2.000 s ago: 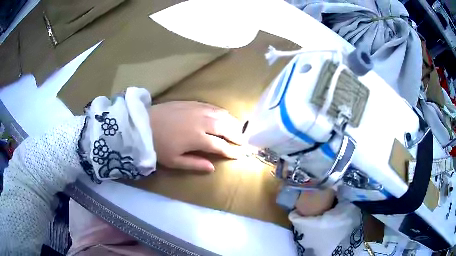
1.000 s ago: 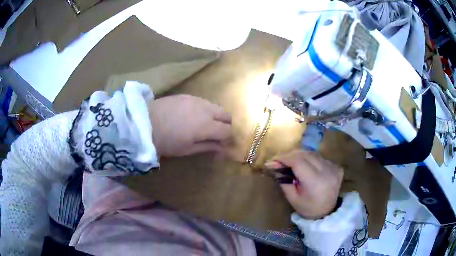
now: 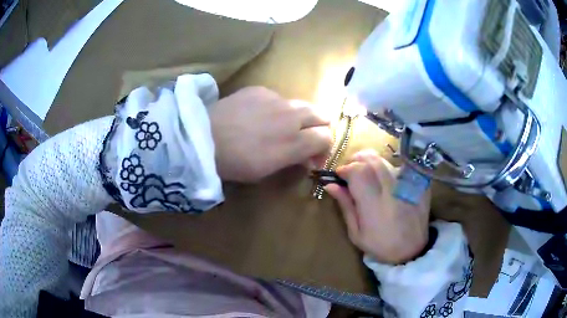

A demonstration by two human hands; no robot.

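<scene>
The olive-brown garment panel [image 3: 267, 230] lies flat on the table, its near edge over the table's front edge. A silvery metal zipper [image 3: 339, 149] is set in it, its upper end lit beneath the machine head. My left hand [image 3: 270, 133] rests on the panel just left of the zipper, fingertips at its edge; whether they pinch cloth is hidden. My right hand [image 3: 382, 208] holds small dark-bladed thread snips [image 3: 331, 177], the blades lying across the zipper's lower part, close to my left fingertips. The handle is mostly hidden in my palm.
The white, blue-striped sewing machine head [image 3: 429, 74] stands at the upper right, with a metal loop bracket and a small blue-grey block [image 3: 411, 184] hanging close above my right hand. A greenish-grey pad [image 3: 513, 46] is tied to it. Pink clothing [image 3: 180, 273] shows below the table edge.
The view has moved closer to the machine. My right hand with the snips has come up and left onto the zipper, beside my left fingertips. Earlier it was under the machine head.
</scene>
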